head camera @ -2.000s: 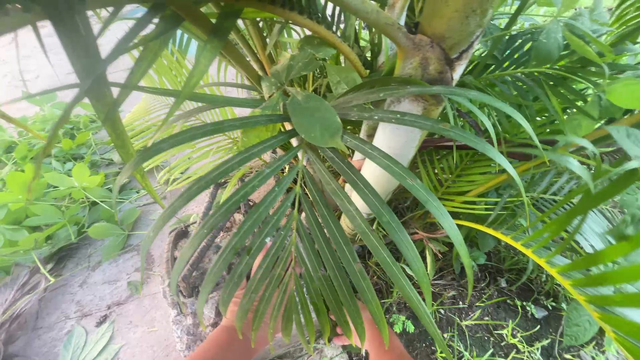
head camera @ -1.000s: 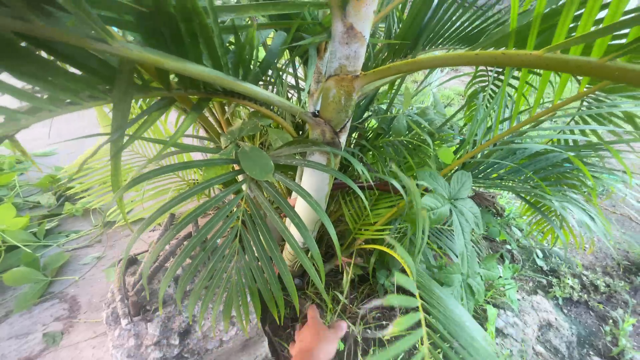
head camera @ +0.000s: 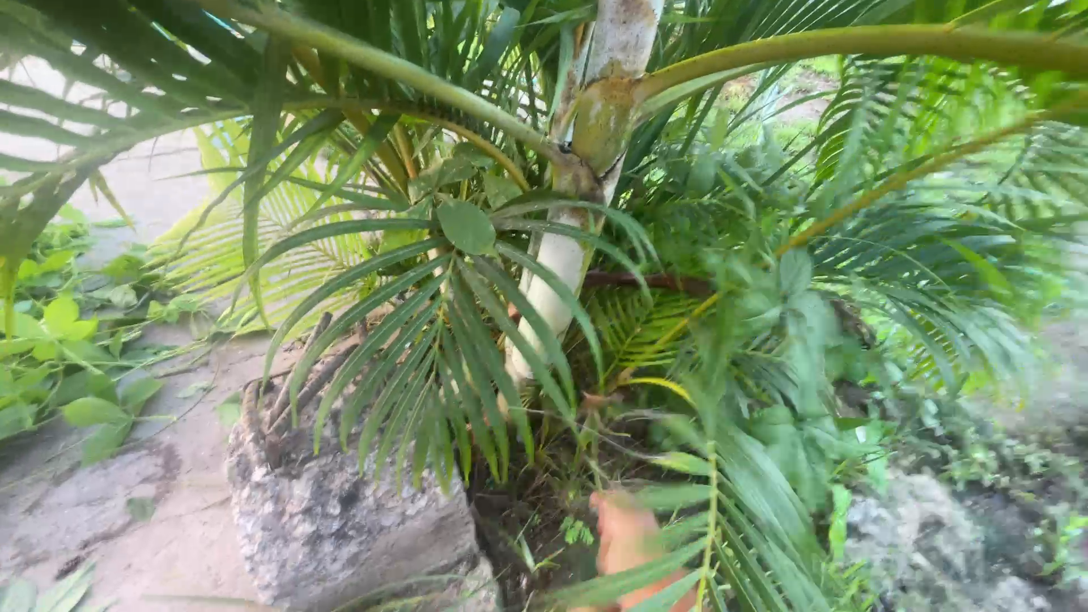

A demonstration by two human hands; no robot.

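My right hand [head camera: 627, 544] is low in the head view, right of centre, blurred and partly behind green palm leaflets [head camera: 710, 510]. Thin stems [head camera: 595, 442] run down to its fingertips; whether the fingers grip them is unclear. Above it, the pale palm trunk [head camera: 552, 297] rises from the soil. A drooping palm frond [head camera: 442, 340] hangs to the hand's upper left, with an oval leaf [head camera: 466, 227] over its top. My left hand cannot be made out; a small pinkish patch behind the frond is too hidden to name.
A rough concrete block [head camera: 348, 518] stands left of the hand, beside paving [head camera: 110, 527]. Leafy vines [head camera: 76, 340] lie at far left. A broad-leaved vine [head camera: 795, 340] and a thick palm leaf stalk [head camera: 850, 41] are at right.
Two hands showed beneath the hanging frond at first; now only one is plainly seen, to its right. The broad-leaved vine at right has blurred since a second ago. The view has shifted.
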